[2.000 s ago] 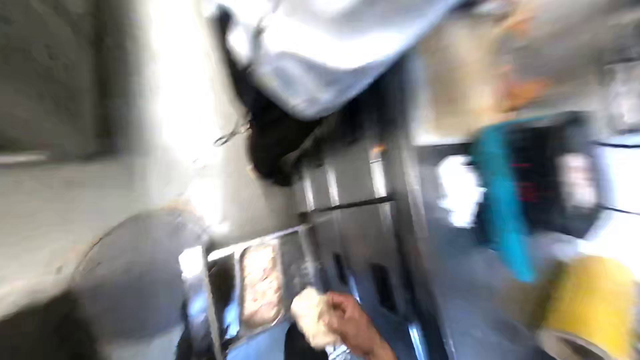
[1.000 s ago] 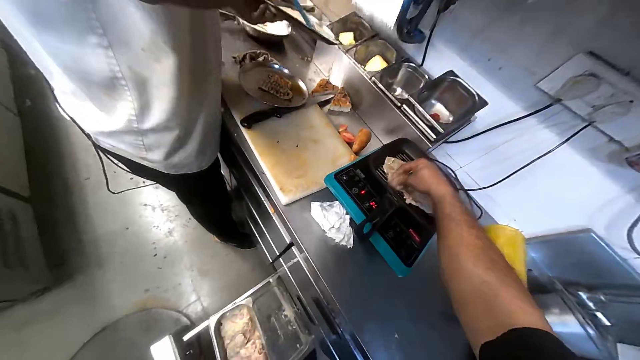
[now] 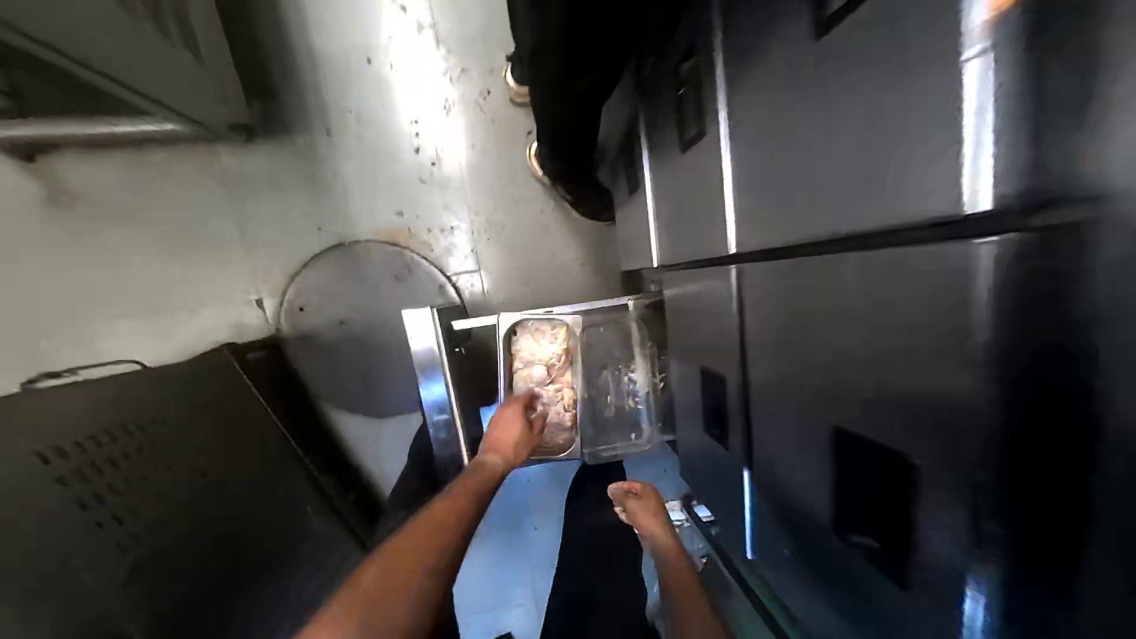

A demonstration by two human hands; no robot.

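Observation:
My left hand (image 3: 515, 430) reaches over the near part of a steel pan (image 3: 504, 355) in an open drawer, its fingertips at the pale raw meat (image 3: 543, 364), which looks like chicken. Whether the fingers grip a piece is hard to see. Lower and to the right, my right hand (image 3: 637, 506) hangs in front of the drawer, fingers curled; no object shows in it, but its palm is hidden. A clear plastic lid or container (image 3: 617, 386) lies beside the pan, inside the drawer.
Dark drawer fronts (image 3: 825, 355) line the right side. A person's legs and shoes (image 3: 577, 133) stand beyond the drawer. A round metal cover (image 3: 364, 328) lies in the floor at left, near a dark metal cabinet (image 3: 169, 479).
The view has swung down from the counter. My right hand, at a pale piece on the electric grill one second ago, is now low by the drawer. My left hand has come into view.

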